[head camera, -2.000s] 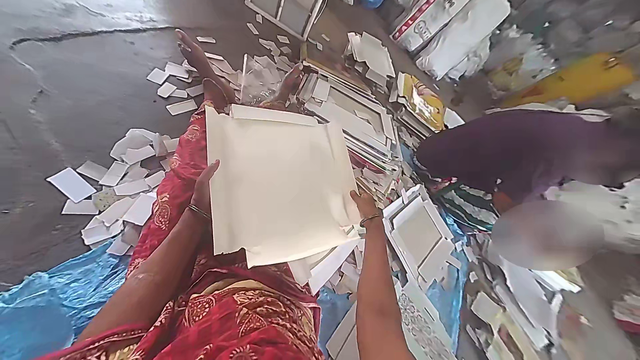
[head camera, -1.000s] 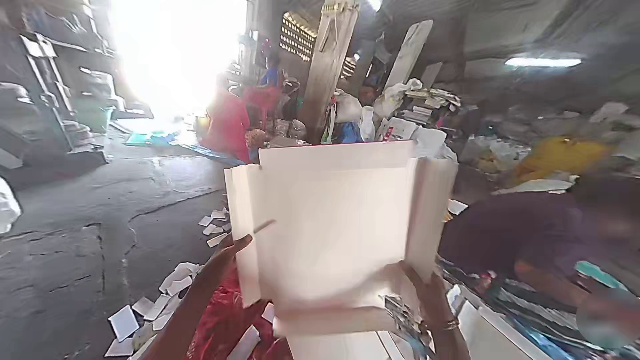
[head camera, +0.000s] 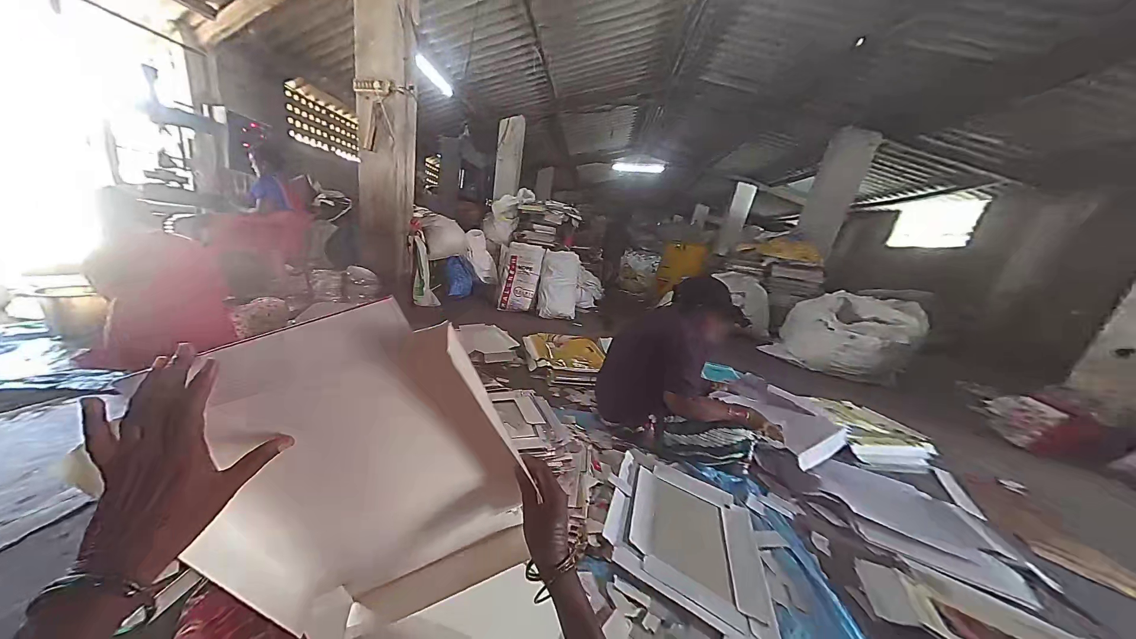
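A large sheet of off-white card (head camera: 328, 444) with folded-up edge flaps is tilted up in front of me. My left hand (head camera: 164, 453) is spread at the sheet's left side, its fingers apart and its thumb over the card's face. My right hand (head camera: 543, 510) grips the raised flap at the right edge, fingers bent around it. Below the raised sheet, another pale sheet (head camera: 488, 603) shows near my right wrist. Red patterned cloth (head camera: 231, 617) is partly visible under the card.
Stacked card frames (head camera: 683, 532) lie to the right on a blue plastic sheet (head camera: 821, 595), among paper scraps. A co-worker (head camera: 657, 364) sits beyond them, handling card. White sacks (head camera: 852, 333), a concrete pillar (head camera: 386, 151) and other people stand or sit farther back.
My left hand, gripping the sheet's left edge earlier, is now spread across that side. The sheet has tilted and turned. The view has swung up and to the right.
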